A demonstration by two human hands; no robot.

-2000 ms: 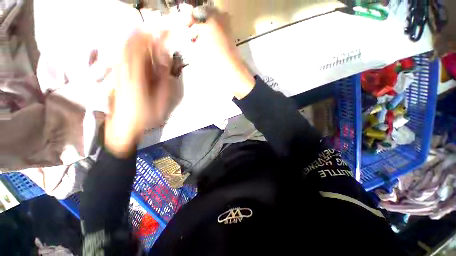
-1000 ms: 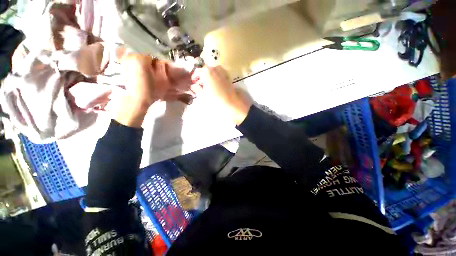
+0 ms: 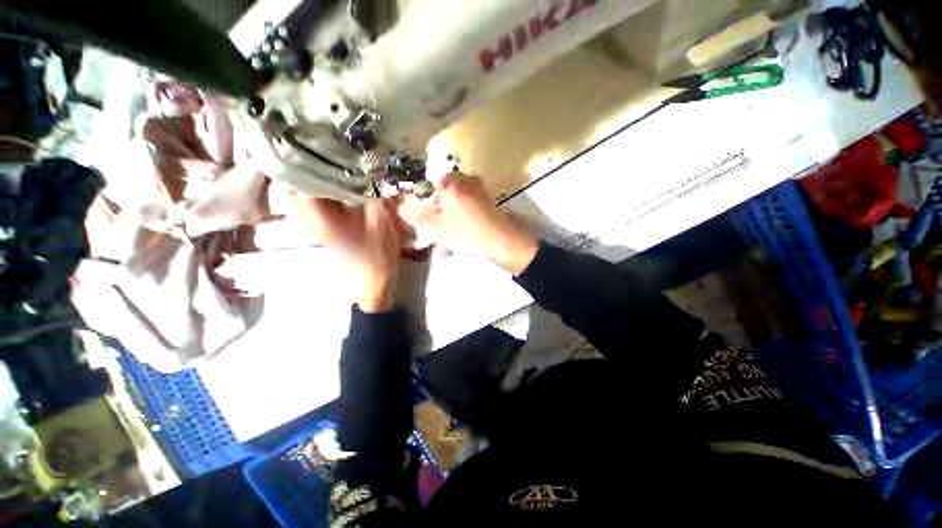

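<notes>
The pale pink garment piece (image 3: 170,263) lies bunched on the white table left of the needle, and a part of it runs to the needle area (image 3: 398,186). My left hand (image 3: 364,242) is closed on the pink cloth just in front of the presser foot. My right hand (image 3: 470,219) pinches the cloth edge right beside the foot, close to my left fingertips. The off-white sewing machine head (image 3: 413,88) with red lettering stands above both hands. The exact contact at the needle is small and overexposed.
Green-handled snips (image 3: 742,80) and a black-looped tool (image 3: 852,52) lie at the table's far right. The white table (image 3: 620,206) has printed ruler marks. Blue baskets (image 3: 181,407) stand at its front edge, left and right; the right one holds a red bag (image 3: 855,184).
The view has shifted, showing more of the machine head. My left hand has moved right, close to my right hand at the foot. The bunched cloth now lies lower in view.
</notes>
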